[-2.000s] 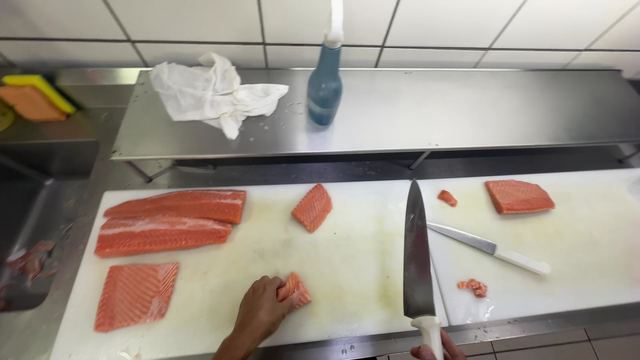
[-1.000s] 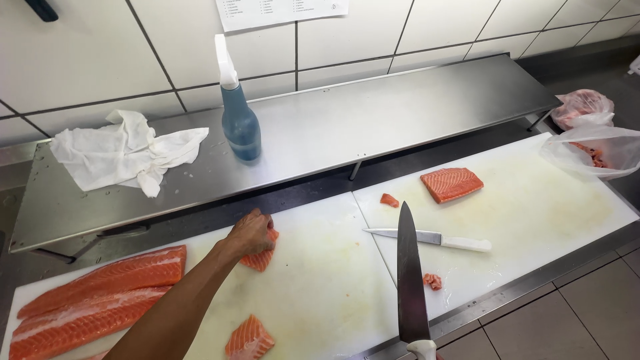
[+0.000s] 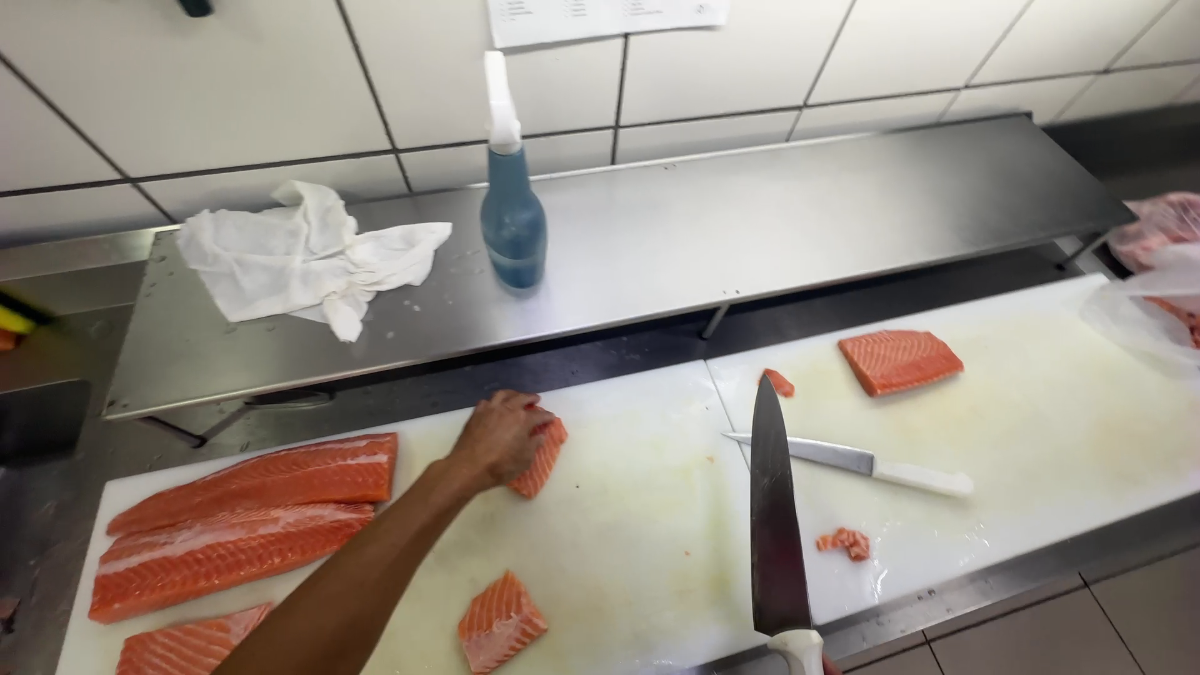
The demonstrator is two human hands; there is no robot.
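My left hand (image 3: 504,439) has its fingers on a salmon piece (image 3: 542,461) near the back of the left white cutting board (image 3: 628,525). A second salmon piece (image 3: 502,622) lies nearer the front edge. Two long salmon fillets (image 3: 239,520) and a partly hidden salmon slab (image 3: 187,647) are at the left. My right hand (image 3: 829,666), mostly out of view at the bottom, grips the white handle of a chef's knife (image 3: 777,525), its blade pointing away. A smaller white-handled knife (image 3: 872,464) lies right of that blade. A salmon block (image 3: 900,361) and small scraps (image 3: 846,543) rest on the right board.
Behind the boards runs a raised steel shelf (image 3: 656,262) holding a crumpled white cloth (image 3: 309,258) and a blue spray bottle (image 3: 515,220). Clear plastic bags (image 3: 1148,291) with pinkish contents are at the right. A sink (image 3: 37,422) lies far left.
My left hand has moved from the salmon piece near the front to the one farther back. The chef's knife remains in my right hand. The view has shifted.
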